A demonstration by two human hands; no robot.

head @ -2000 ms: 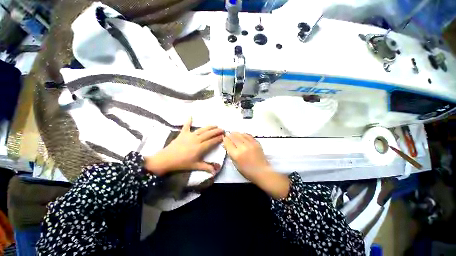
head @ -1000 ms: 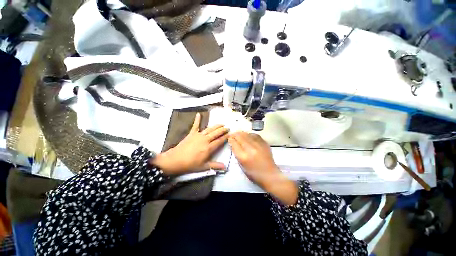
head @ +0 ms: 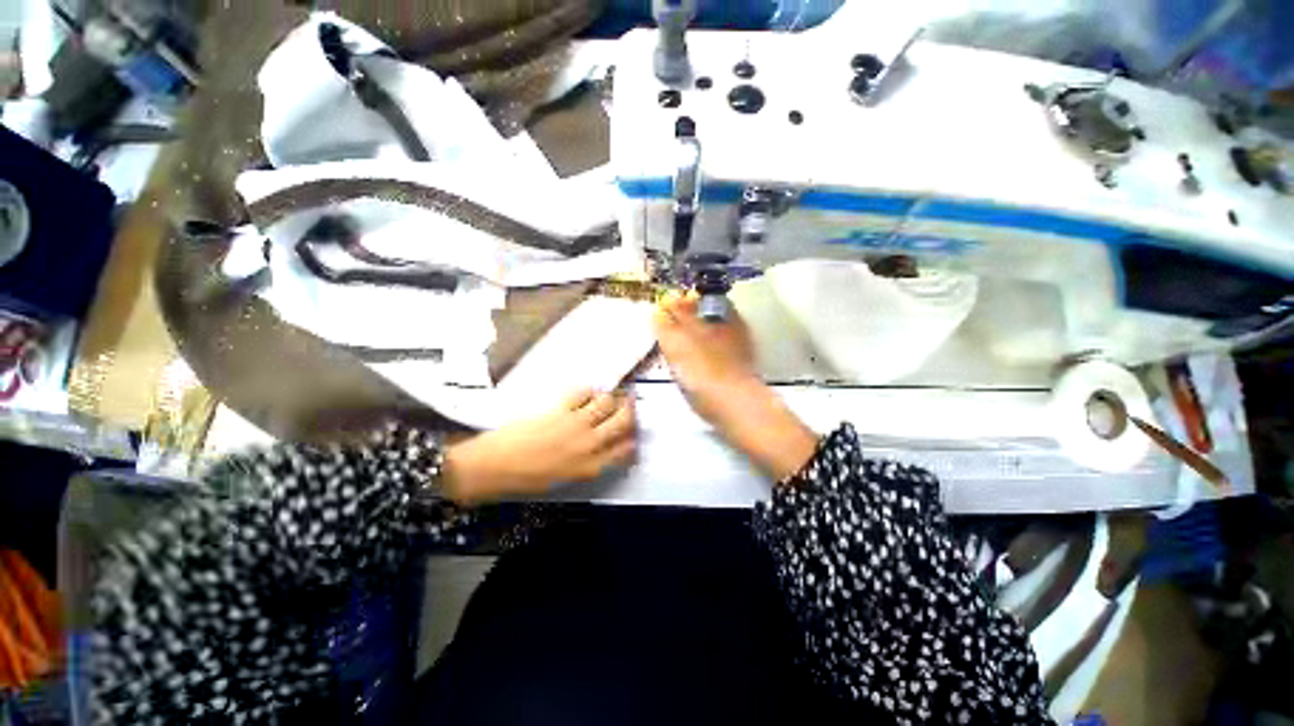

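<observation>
The brown fabric [head: 319, 372] with white lining [head: 372, 292] lies bunched left of the sewing machine [head: 908, 142]. A white piece [head: 568, 345] with brown beside it runs up to the presser foot [head: 667, 278]. My left hand [head: 561, 447] lies at the lower end of that white piece, fingers curled; its grip is unclear. My right hand [head: 705, 355] is just in front of the presser foot, fingertips together on the work beside the needle area; the fingertips are partly hidden by the machine parts.
A white tape roll [head: 1104, 414] with a brown stick [head: 1178, 451] across it lies at the table's right end, beside an orange-handled tool [head: 1189, 401]. A dark blue box [head: 50, 220] with a white disc stands at left, red loops [head: 21, 366] below it. More fabric hangs at lower right.
My right hand has moved up to the presser foot. My left hand has moved down, away from it. The white piece is turned diagonally, and the brown part near my left forearm no longer shows.
</observation>
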